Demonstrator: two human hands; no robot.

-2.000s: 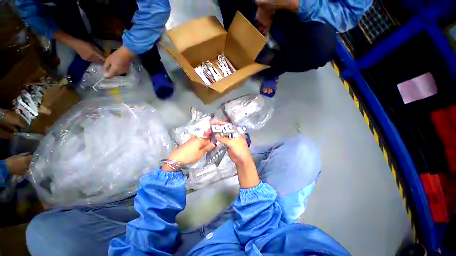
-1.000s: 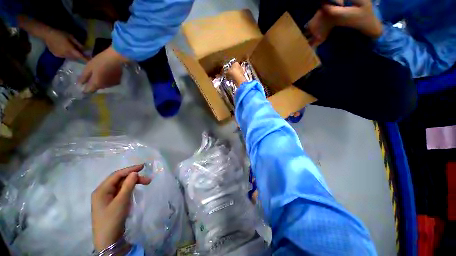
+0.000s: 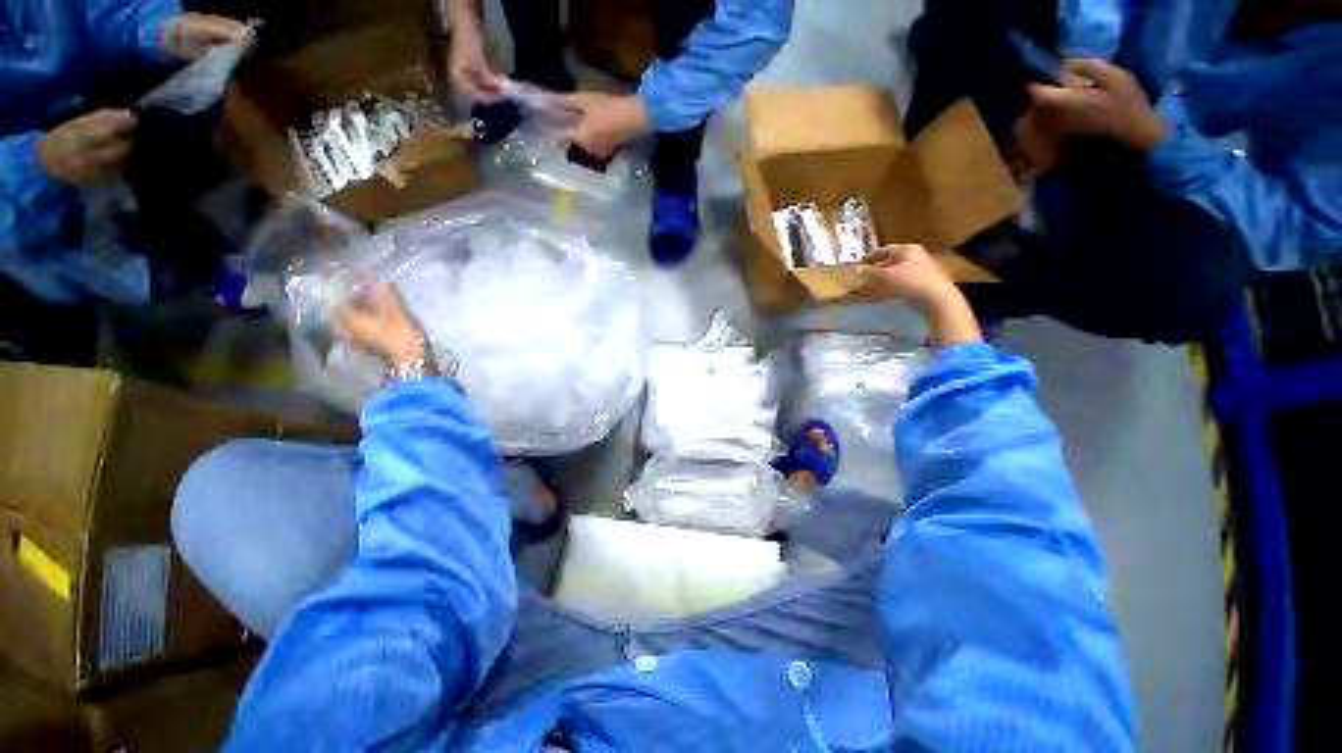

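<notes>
My left hand (image 3: pixel 380 327) is at the left side of the large clear poly bag (image 3: pixel 508 331), its fingers against blurred clear film; whether they grip it is unclear. My right hand (image 3: pixel 916 280) is at the near edge of the open carton (image 3: pixel 824 125), fingers by the front flap; nothing shows clearly in it. White strip parts (image 3: pixel 854 231) stand inside the carton. Inner packs of parts in clear bags (image 3: pixel 709 400) lie on the floor between my legs, beyond a white pad (image 3: pixel 670 566). Another clear bag (image 3: pixel 857 368) lies right of them.
A second carton (image 3: pixel 287 74) with loose white parts stands at upper left. A closed carton (image 3: pixel 37 456) with a label is at lower left. Co-workers' hands (image 3: pixel 604 121) are ahead, left and right. A slippered foot (image 3: pixel 812 449) is beside the packs. Blue racking (image 3: pixel 1266 486) runs along the right.
My right hand has drawn back from inside the carton to its near edge. My left hand has moved out to the large bag's left side. The view has shifted, showing the white pad and lower-left carton.
</notes>
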